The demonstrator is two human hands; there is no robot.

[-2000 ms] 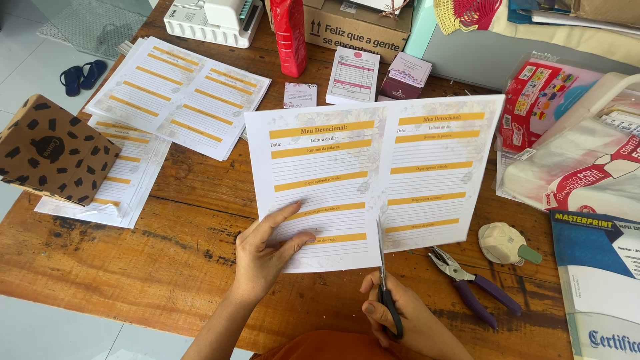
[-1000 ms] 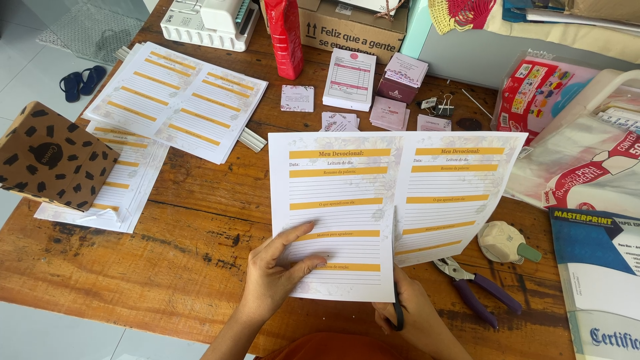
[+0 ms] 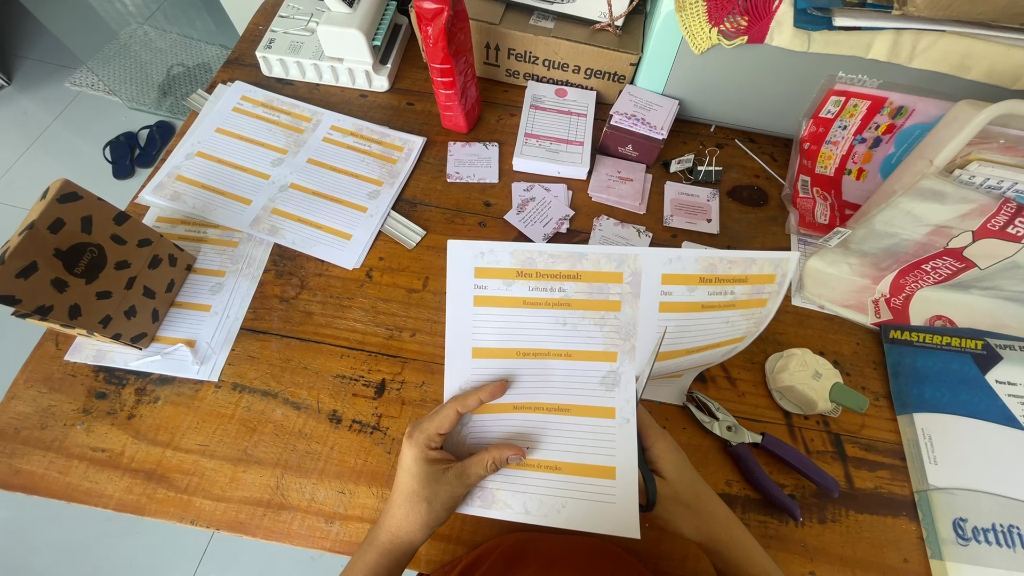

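Note:
A printed paper sheet [image 3: 544, 384] with yellow bars and ruled lines is in front of me, cut partway up between its two page halves. My left hand [image 3: 452, 452] grips the left half near its lower left, thumb on top. My right hand [image 3: 668, 472] holds scissors [image 3: 650, 376], partly hidden by the paper; the blades are at the cut, with a dark handle loop showing below. The right half curls up and away. Single-hole punch pliers [image 3: 756, 452] with purple handles lie right of my right hand, beside a cream-coloured craft punch [image 3: 808, 382].
Similar printed sheets [image 3: 280, 176] lie at the left, some under a patterned cardboard box [image 3: 96, 264]. Small card stacks [image 3: 620, 184], a notepad [image 3: 554, 132] and binder clips [image 3: 704, 168] are beyond the sheet. Plastic-bag packs [image 3: 944, 240] and a paper pack [image 3: 952, 432] line the right side.
The scissors have moved up the sheet and the cut is longer. The right half now curls away from the left. More of the small cards show behind the sheet, which has shifted nearer to me.

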